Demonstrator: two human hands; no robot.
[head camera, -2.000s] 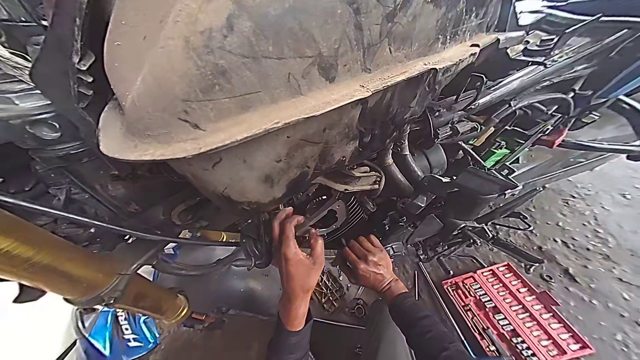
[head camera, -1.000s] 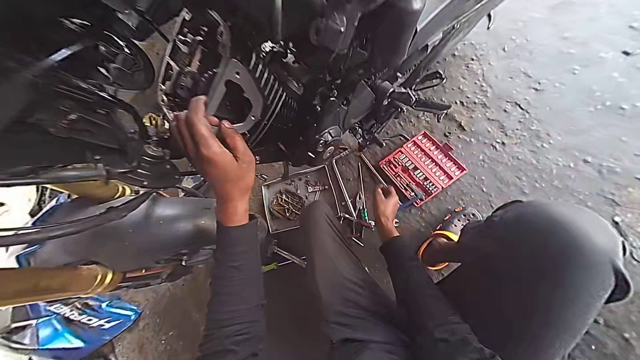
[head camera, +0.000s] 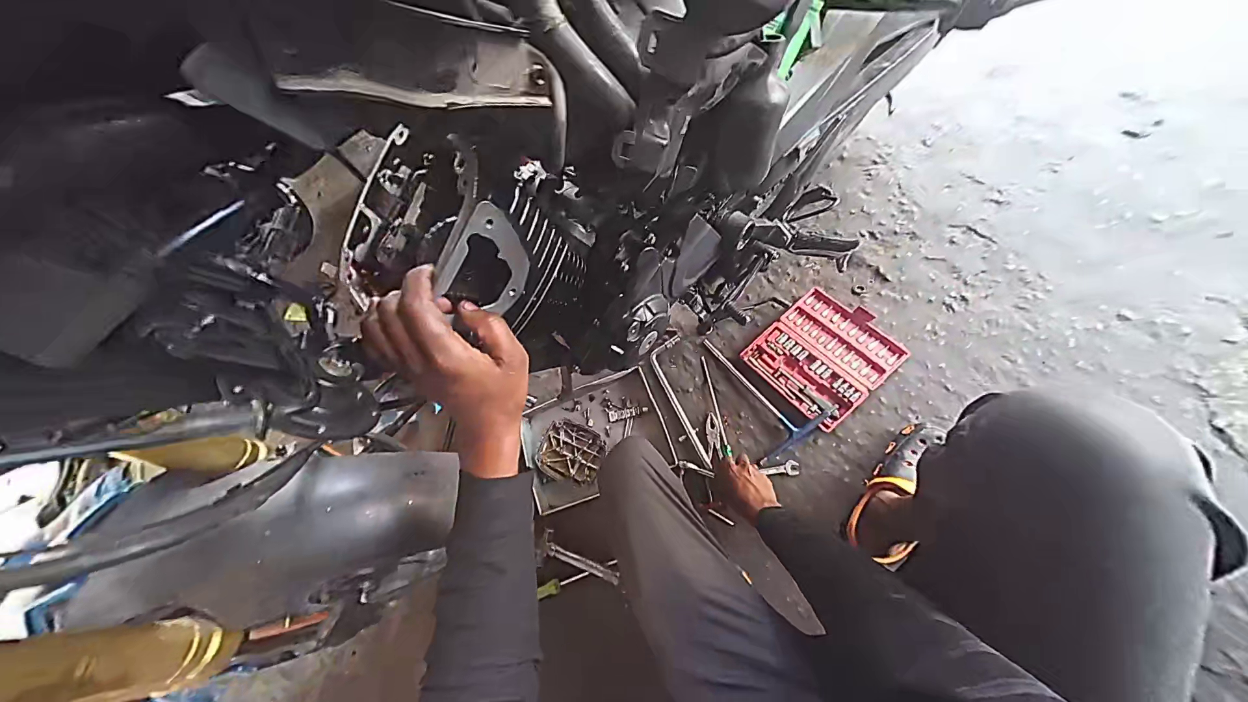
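My left hand (head camera: 453, 356) is raised at the motorcycle engine, fingers curled near the lower left edge of a flat metal plate (head camera: 507, 255) with a large opening. Whether it grips anything there cannot be told. Finned metal (head camera: 551, 255) lies just right of the plate, and an open engine part (head camera: 385, 219) is to its left. Down on the ground, my right hand (head camera: 746, 487) is among hand tools, touching or beside pliers (head camera: 717, 439) and a wrench (head camera: 783, 469). Its fingers are partly hidden, so its hold cannot be told.
An open red socket set (head camera: 848, 336) lies right of the tools. A shallow tray (head camera: 568, 495) holds a round ribbed metal part (head camera: 571, 451) and small hardware. My knee is beside it. Gold fork tubes (head camera: 127, 658) and a fender (head camera: 283, 546) stand at lower left.
My right hand has moved from the engine down to the tools on the ground. My left hand remains at the engine. The view has swung down and right.
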